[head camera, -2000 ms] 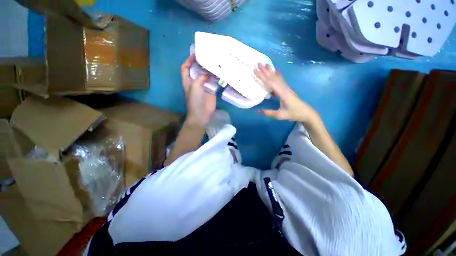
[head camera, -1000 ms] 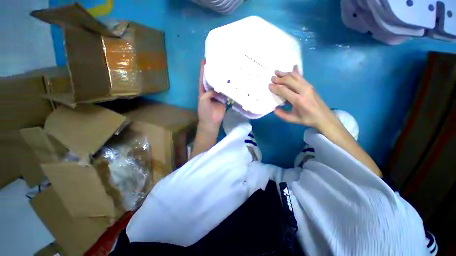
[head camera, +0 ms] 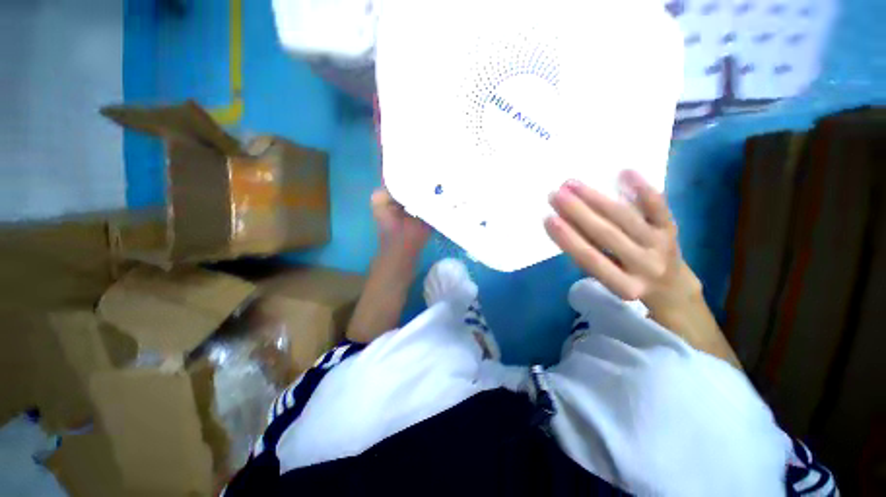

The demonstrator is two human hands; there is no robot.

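A white hexagonal cover [head camera: 525, 184] is held up in front of me, its outside facing me, with a ring of grey dots, a printed logo and small marks. Its top is cut off by the frame edge. My left hand [head camera: 398, 218] grips its left lower edge; the fingers are mostly hidden behind it. My right hand [head camera: 622, 233] is bare, with its fingers flat on the lower right of the face. Whether a perforated insert is behind the cover cannot be seen.
A white stack [head camera: 325, 29] stands behind the cover at upper left. A lavender perforated stack [head camera: 763, 49] is at upper right. An open carton [head camera: 282, 199] and more cartons with clear film [head camera: 243, 388] are at left. Dark brown cartons [head camera: 797, 252] stand at right on the blue floor.
The cover has come up closer to the camera and now shows its face squarely, with the logo readable. The lavender edge seen beneath it earlier no longer shows. The view has shifted.
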